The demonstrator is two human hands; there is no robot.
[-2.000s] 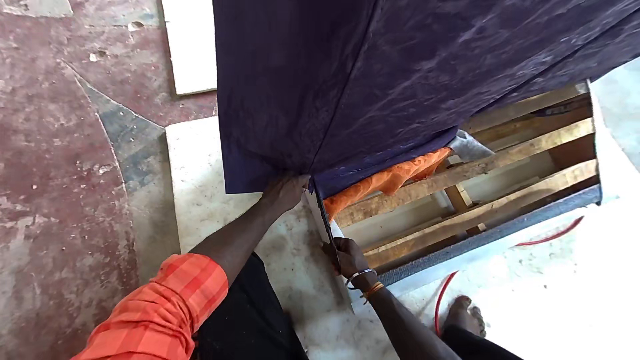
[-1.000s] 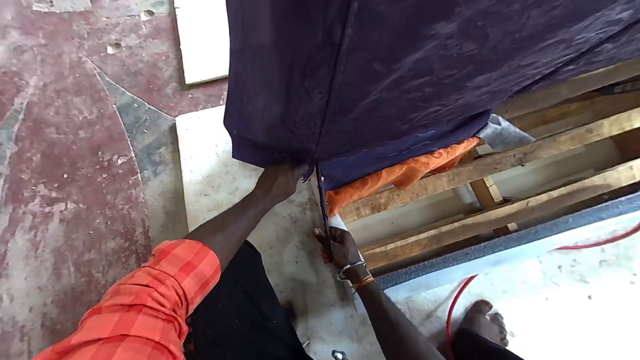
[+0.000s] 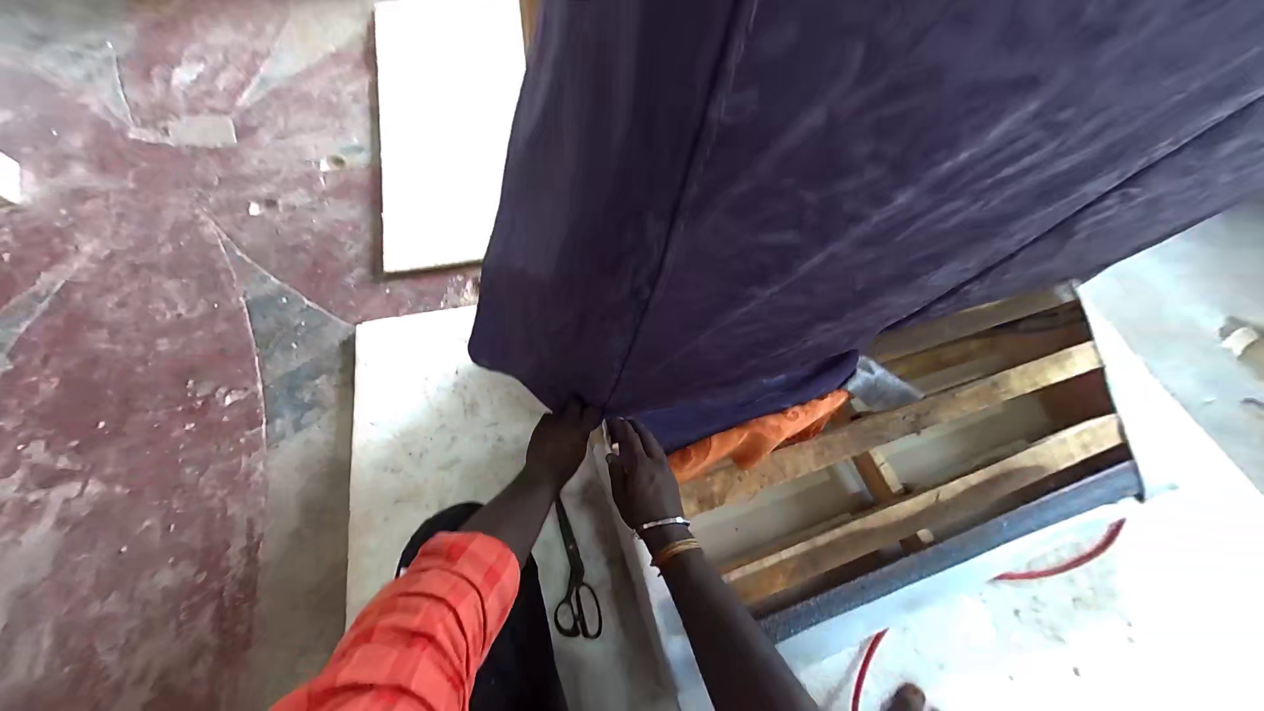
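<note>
Dark purple fabric with long seams drapes over a wooden slatted frame. My left hand grips the fabric's lower edge at the seam's end. Close beside it, my right hand is at the frame's corner, its fingertips near the fabric edge; whether it pinches anything cannot be made out. A pair of scissors lies on the pale board below my hands, handles toward me. Orange cloth pokes out from under the purple fabric onto the slats.
Pale boards lie under the work, and a white board is farther off on the worn red floor. A red hose or cable curves along the frame's near side. Part of a foot shows at the bottom edge.
The scissors, held in my right hand at the fabric edge a second ago, now lie on the board. My right hand has moved up beside my left. The cut-off lower edge sits differently.
</note>
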